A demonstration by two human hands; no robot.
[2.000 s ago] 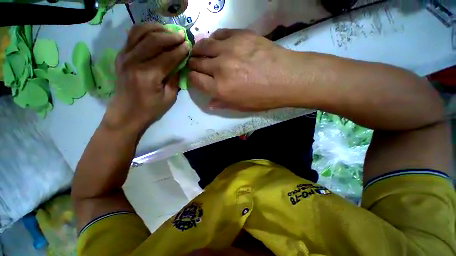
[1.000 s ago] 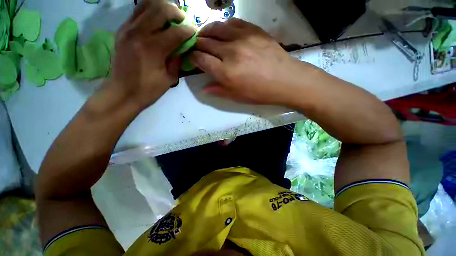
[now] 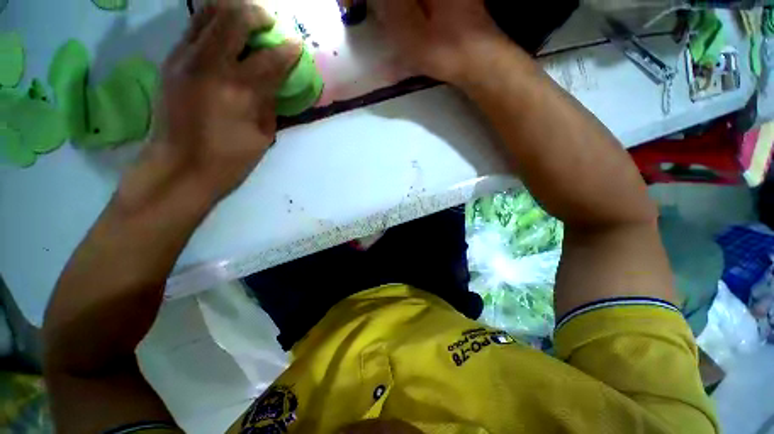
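Note:
My left hand (image 3: 219,85) holds a layered green fabric piece (image 3: 299,85) on the machine bed, near the bright lamp glare at the top. The piece's rounded end sticks out to the right of my fingers. My right hand (image 3: 433,34) is off the piece, to its right at the top edge, blurred and partly cut off; its fingers are not clear. Loose green cut pieces (image 3: 119,106) lie on the white table left of my left hand. The needle and presser foot are lost in the glare.
The white table's (image 3: 356,182) front edge runs across in front of my lap. Silver snips (image 3: 642,58) and a small parts tray (image 3: 715,75) lie at the right. A dark object (image 3: 530,21) is at the top. A clear bag of green pieces (image 3: 513,263) is below the table.
My right hand has let go of the green piece and moved right and up. My left hand still holds it. The view has shifted to the right.

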